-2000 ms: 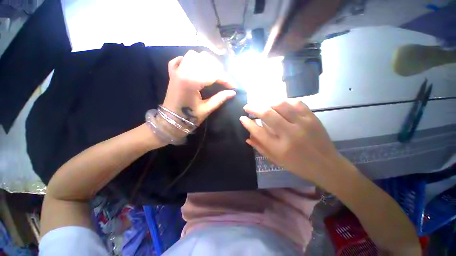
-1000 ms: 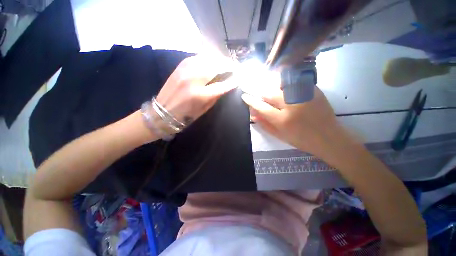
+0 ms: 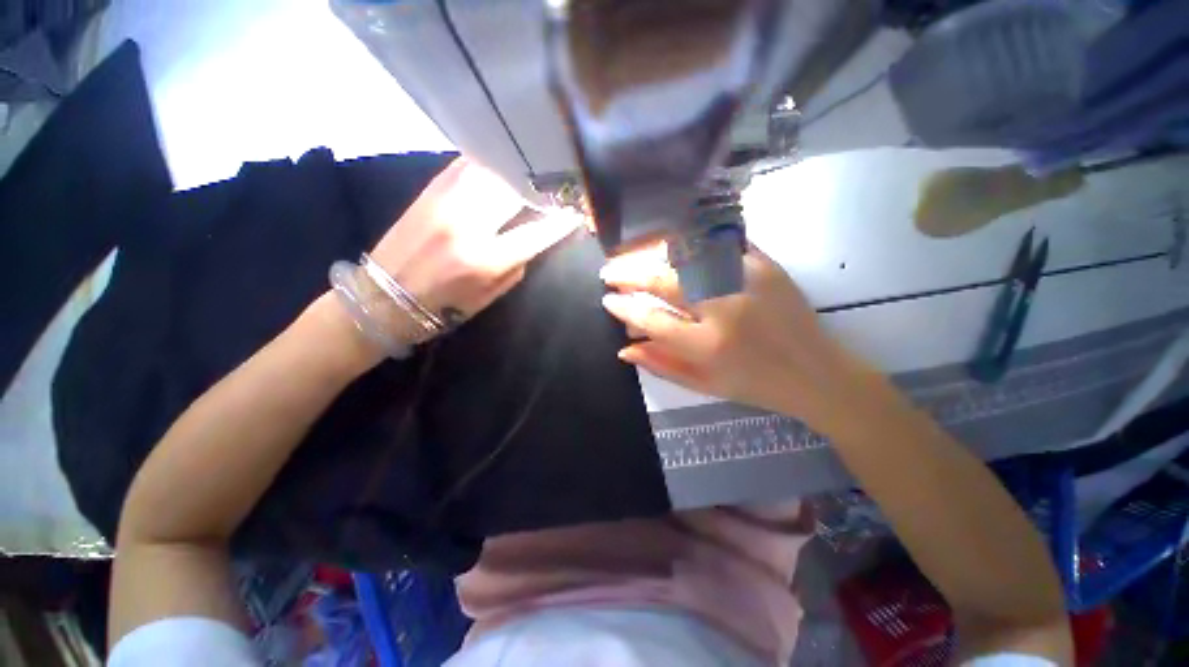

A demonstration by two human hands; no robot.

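A large black fabric panel lies on the table, its straight right edge running down past the table's front edge. My left hand rests on the cloth with its fingertips at the needle area. My right hand is at the cloth's right edge, fingers bent, partly behind a grey machine part; whether it pinches the cloth is unclear. The sewing machine head stands above both hands. Glare and the head hide the needle and presser foot. A loose thread lies on the cloth.
Dark green snips and a tan oval object lie right of the machine. A ruler strip runs along the front edge. More black fabric is at far left. A blue basket and red basket are below right.
The view has shifted, and the machine head now looms larger over the work. My left hand stays at the needle area. My right fingers show more clearly beside the cloth edge.
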